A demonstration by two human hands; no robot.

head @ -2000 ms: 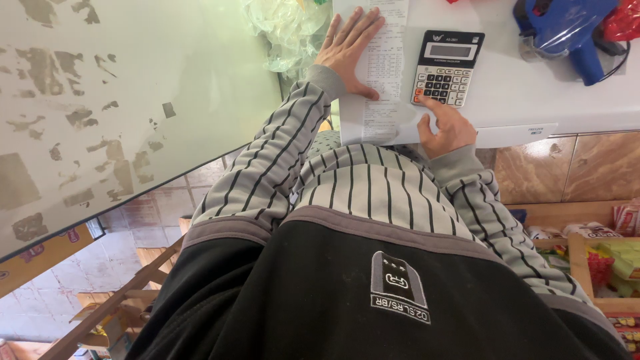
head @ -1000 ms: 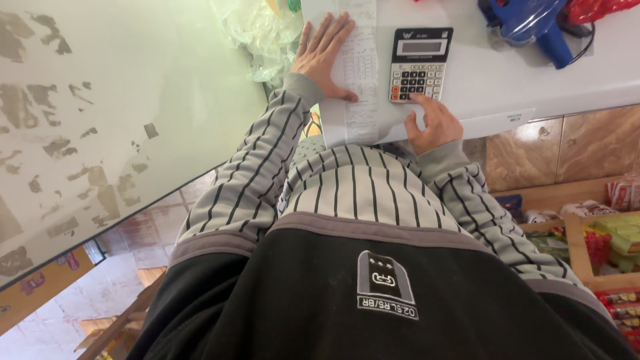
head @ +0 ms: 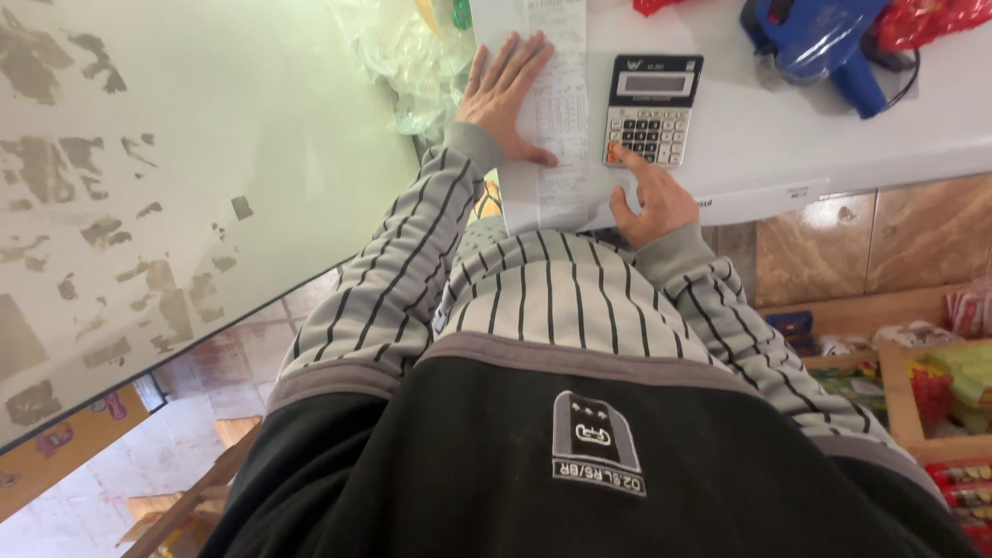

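A long printed paper receipt (head: 561,116) lies on the white surface (head: 744,147). My left hand (head: 508,101) rests flat with spread fingers at the receipt's left side, its thumb reaching onto the paper. Right of the receipt lies a pocket calculator (head: 652,110) with a black top and a light keypad. My right hand (head: 657,198) is below it, the index fingertip on the orange keys at its lower left corner. The other fingers of that hand are partly curled, and it holds nothing.
A blue plastic device (head: 821,43) with a black cord lies at the upper right beside red plastic packaging (head: 934,22). Clear plastic bags (head: 415,66) bunch at the left edge. A large pale panel (head: 256,139) stands left; wooden bins of packets (head: 891,372) are lower right.
My right index finger has moved left across the lower keys since one second ago, to the orange keys. My left hand remains spread beside the receipt.
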